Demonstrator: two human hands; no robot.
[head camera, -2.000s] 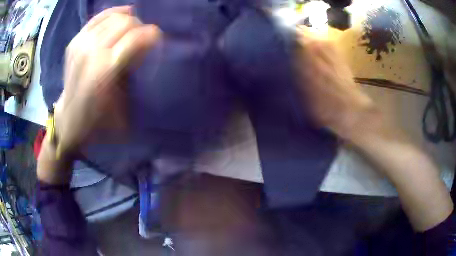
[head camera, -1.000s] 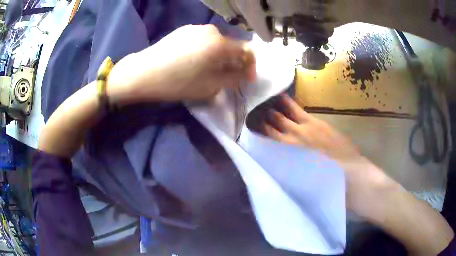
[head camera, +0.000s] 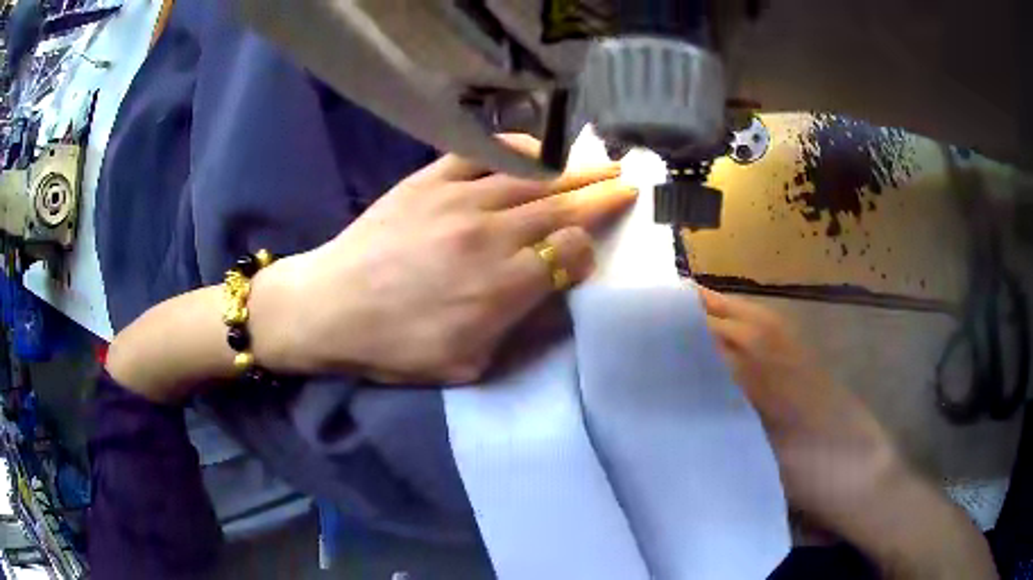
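Observation:
A whitish light-blue cloth piece (head camera: 680, 397) runs from under the machine head down towards the lap, with a fold line along its length. My left hand (head camera: 453, 266) lies flat on its upper left part, fingertips near the lit needle area. My right hand (head camera: 782, 385) is at its right edge, partly hidden by the cloth and slightly blurred; its grip cannot be told. The dark navy garment body (head camera: 249, 170) is heaped at the left, under my left forearm. The needle itself is hidden behind the ridged knob (head camera: 651, 96).
The machine head (head camera: 850, 57) spans the top. Black-handled scissors (head camera: 980, 340) lie at the right. The yellowish bed cover (head camera: 770, 244) has black speckles. A small round metal disc (head camera: 749, 138) is near the knob. Another machine part (head camera: 51, 198) stands at far left.
The machine head fills more of the top. My left hand has gone from blurred and bunched to flat on the pale cloth. The pale cloth now lies straighter under the head; my right hand moved lower right.

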